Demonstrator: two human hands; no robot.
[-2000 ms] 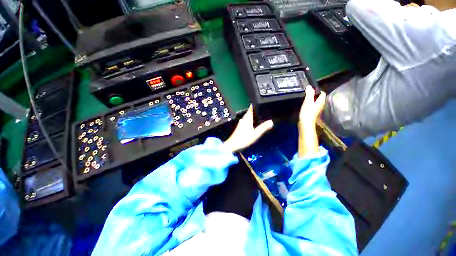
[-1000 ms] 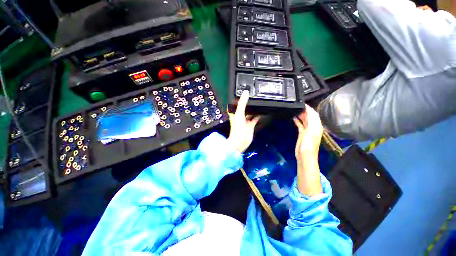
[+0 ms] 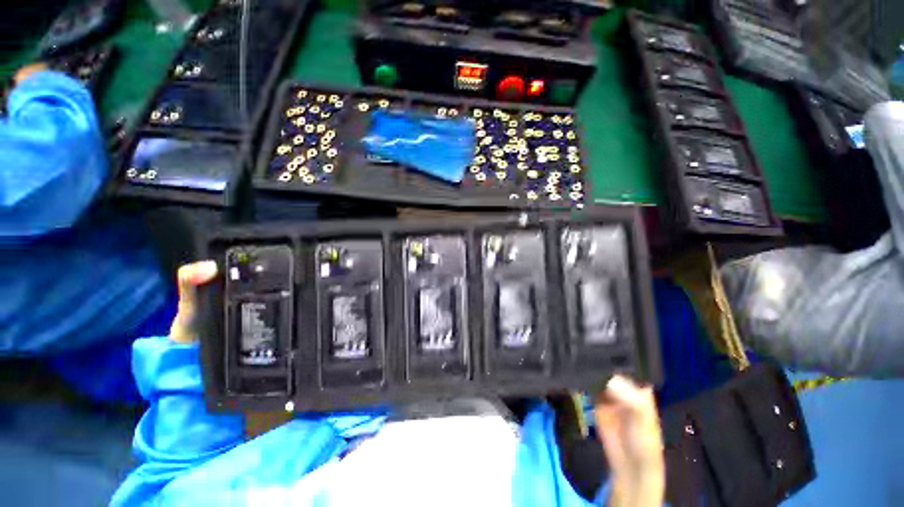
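Note:
The black foam phone tray (image 3: 644, 297) lies crosswise close to my body. Its slots hold several open phones (image 3: 431, 307) side by side, white-printed battery labels facing up, camera areas at the far end. My left hand (image 3: 190, 297) grips the tray's left end, partly hidden behind it. My right hand (image 3: 629, 426) is at the tray's near right corner, fingertips on the edge and blurred.
Beyond lies the parts tray (image 3: 416, 183) with ringed pieces and blue sheets (image 3: 421, 144), then the press (image 3: 476, 45). Phone trays stand left (image 3: 228, 129) and right (image 3: 684, 129). An empty tray (image 3: 734, 426) is low right. Neighbours' sleeves show at left (image 3: 50, 168) and right (image 3: 823, 287).
The phone tray has come off the right of the bench, turned crosswise and moved in front of my body. Another phone tray now shows at bench right. My left hand has shifted to its left end.

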